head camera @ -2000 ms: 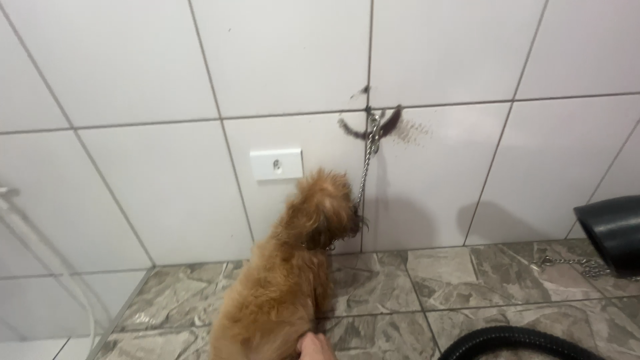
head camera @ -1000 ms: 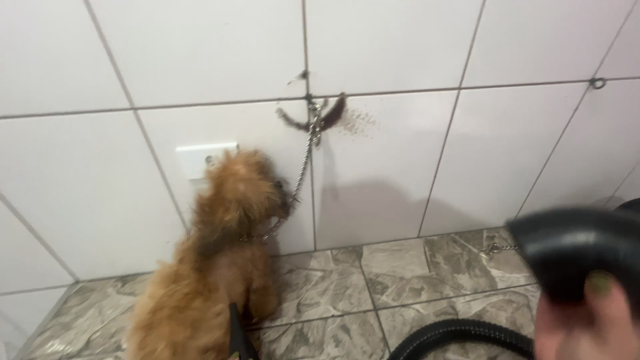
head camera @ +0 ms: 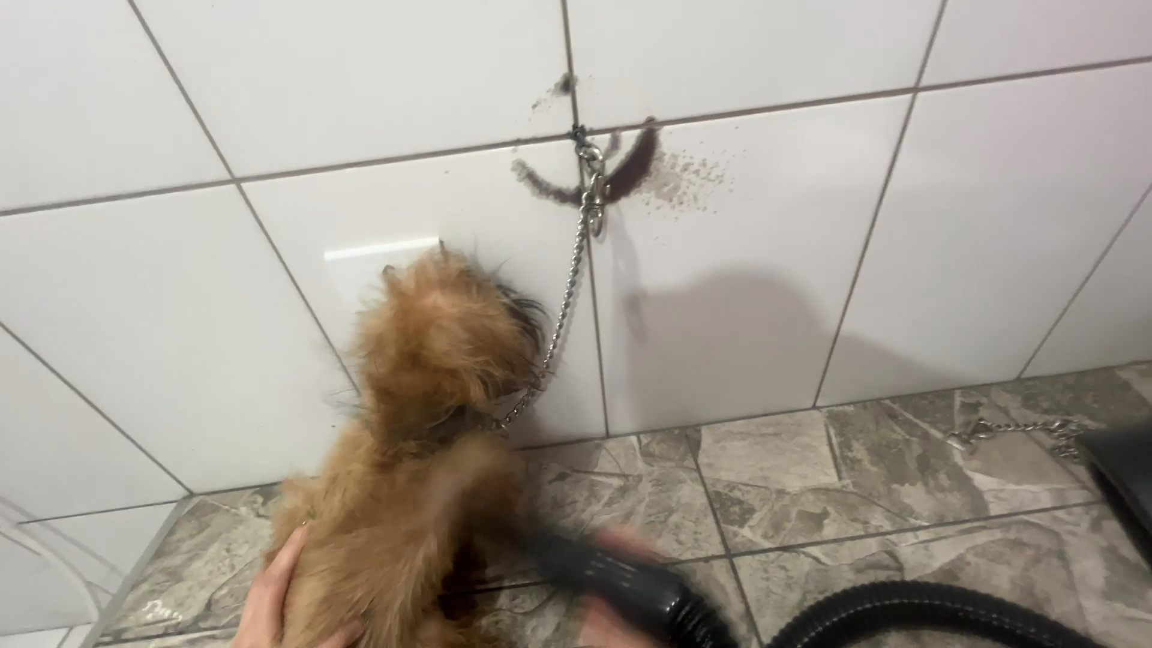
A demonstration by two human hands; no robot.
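A small dog with damp, reddish-brown fur (head camera: pixel 387 522) faces the tiled wall, a metal chain leash (head camera: pixel 569 297) running from its neck up to a wall fastening. My left hand (head camera: pixel 274 589) rests on the dog's back with the fingers spread, partly cut off by the bottom edge. In my right hand (head camera: pixel 616 594), blurred and partly hidden, is the black nozzle of a dryer hose (head camera: pixel 621 576). The nozzle points at the dog's right side, where the fur is blown about.
The ribbed black hose (head camera: pixel 918 607) curves over the stone-patterned tile surface (head camera: pixel 783 459). Another chain (head camera: pixel 1026 427) lies near a black curved object (head camera: pixel 1120 477) at the right edge. A white wall plate (head camera: pixel 382 252) is behind the dog's head. A pale hose hangs at far left.
The hose nozzle is now held at the dog's side. One second ago a hand was at the black curved object on the right; now no hand is there. My left hand has come into view on the dog.
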